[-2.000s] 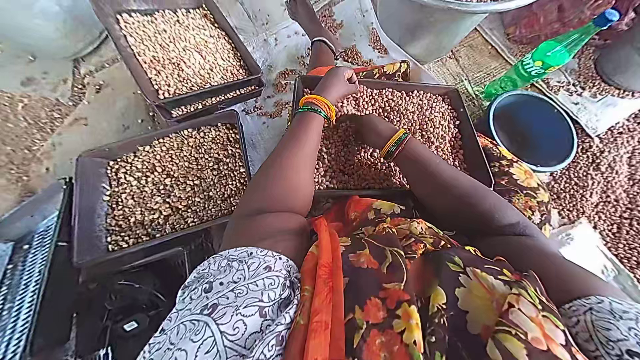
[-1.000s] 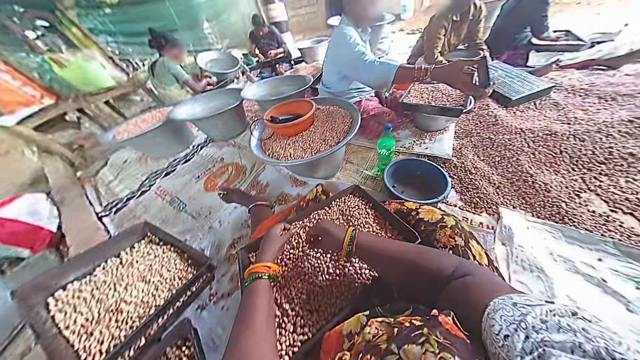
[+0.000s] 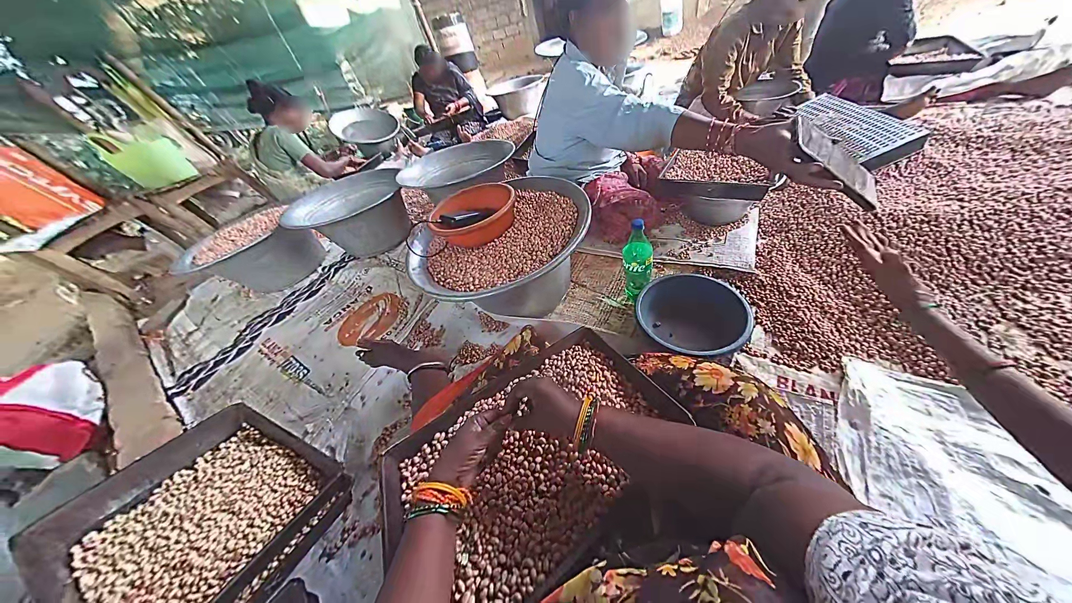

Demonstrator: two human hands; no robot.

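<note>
A dark rectangular tray full of reddish-brown nuts or seeds rests on my lap. Above its middle, my left hand, with orange and green bangles at the wrist, touches the fingertips of my right hand. My right hand, with yellow and green bangles, has a small pale piece at its fingers. Whether my left fingers hold anything is hidden. To the left, a second dark tray holds paler nuts or seeds.
Ahead are a metal basin of nuts bearing an orange bowl, a green bottle and a dark basin. Co-workers sit beyond. One holds a slotted tray; another person's arm reaches in from the right.
The view has swung up and outward since two seconds ago. Another person's arm now reaches in at the right. Both my hands stay over the lap tray.
</note>
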